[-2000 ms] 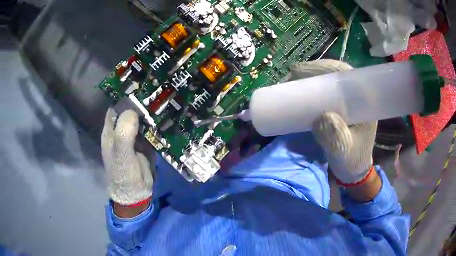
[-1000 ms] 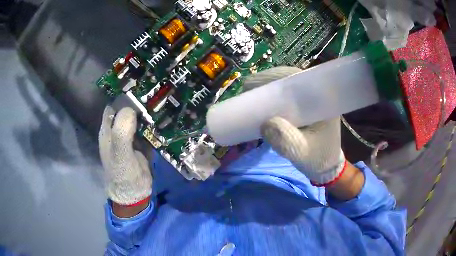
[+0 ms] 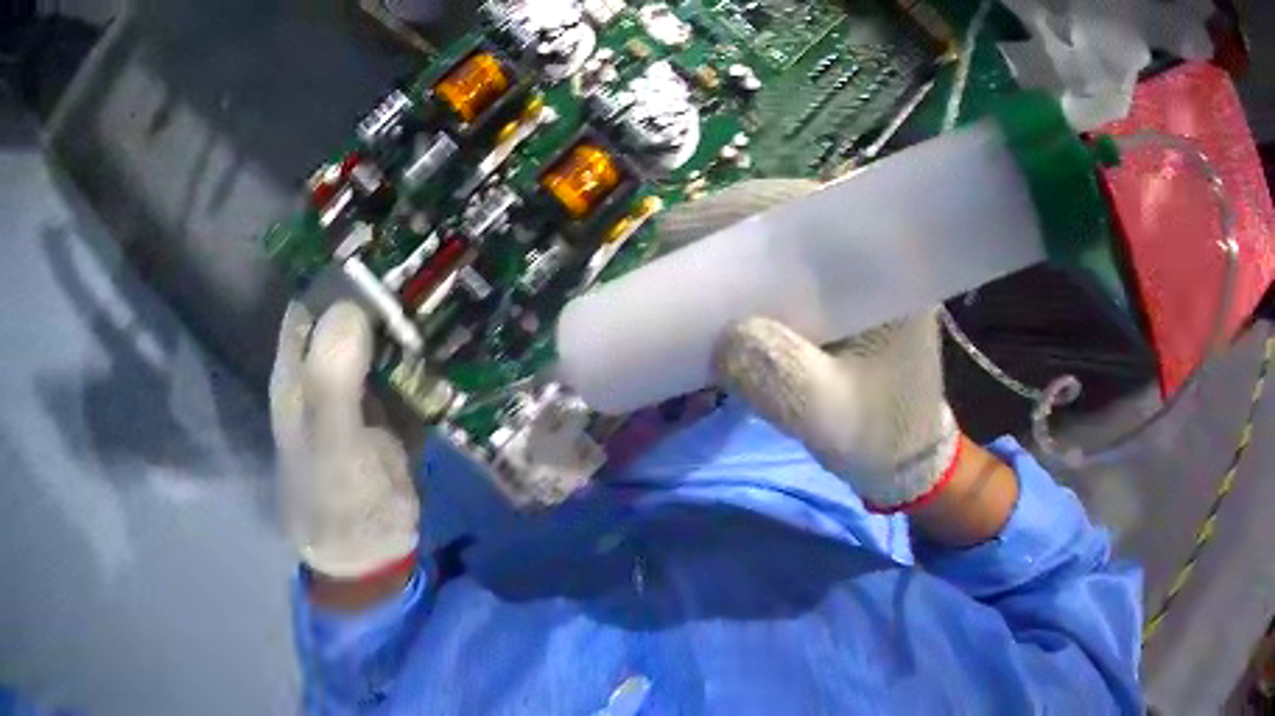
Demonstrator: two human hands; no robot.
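A green circuit board (image 3: pixel 762 119) lies tilted at the upper middle, with orange coils (image 3: pixel 580 179), white-covered round parts (image 3: pixel 660 119) and a white connector block (image 3: pixel 548 445) at its near corner. My left hand (image 3: pixel 343 441), in an off-white knit glove, holds the board's left edge. My right hand (image 3: pixel 853 399), gloved too, is wrapped around the fat white dispensing syringe (image 3: pixel 825 266); part of the hand is hidden behind it. The syringe's green cap (image 3: pixel 1059 182) points right. Its thin tip is over the board near the connector block, blurred.
A red foam sheet (image 3: pixel 1189 210) is at the right, with crumpled white paper (image 3: pixel 1098 56) above it. A clear air hose (image 3: pixel 1230 245) loops from the cap. A black tote (image 3: pixel 168 182) is at the upper left. Yellow-black floor tape (image 3: pixel 1209 525) runs at the right.
The syringe and my right hand have moved left and slightly down, and the syringe slants more. The tip has moved left over the board. My left hand has stayed on the edge, shifting slightly left.
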